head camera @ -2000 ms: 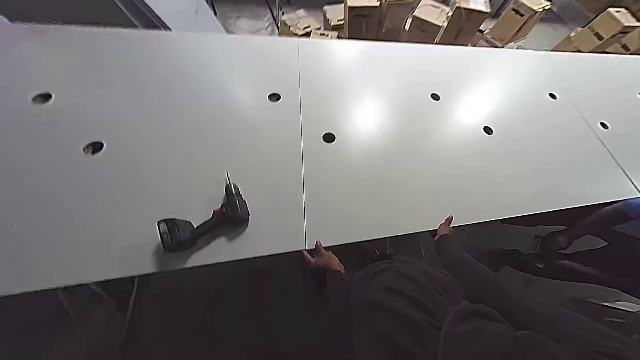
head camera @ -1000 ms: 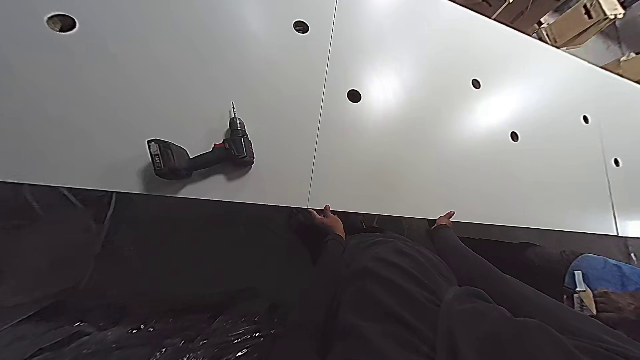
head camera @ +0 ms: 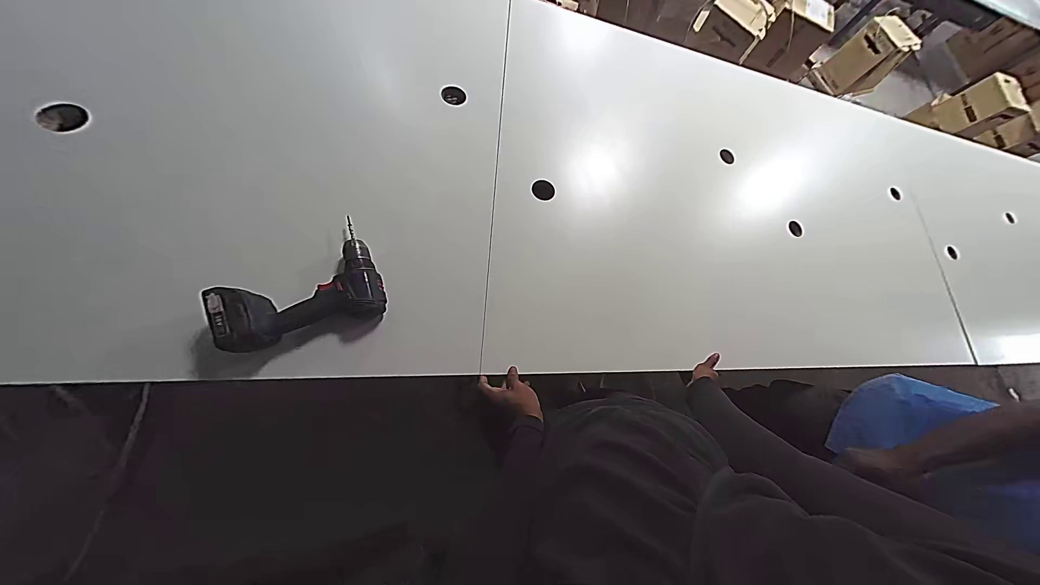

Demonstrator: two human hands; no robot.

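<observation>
Two white panels with round cable holes meet at a thin seam; the left panel (head camera: pixel 244 187) and the middle panel (head camera: pixel 650 284) look flush. My left hand (head camera: pixel 513 396) is at the near edge just by the seam, thumb up against the edge and the other fingers partly hidden. Farther right, my right hand (head camera: pixel 704 371) grips the same edge of the middle panel, thumb on top, its fingers hidden below. A cordless drill (head camera: pixel 309 305) with a bit in its chuck lies on its side on the left panel.
Cardboard boxes (head camera: pixel 869 55) stand beyond the far edge. Another panel (head camera: pixel 1007 317) joins at the right. A co-worker in blue clothing (head camera: pixel 910 410), one forearm showing, is close by at the lower right. Dark floor (head camera: pixel 73 479) shows at lower left.
The view has shifted. Both my hands stay at the panel's near edge, and the drill lies where it was. The co-worker's blue clothing and forearm have come further into view at the right.
</observation>
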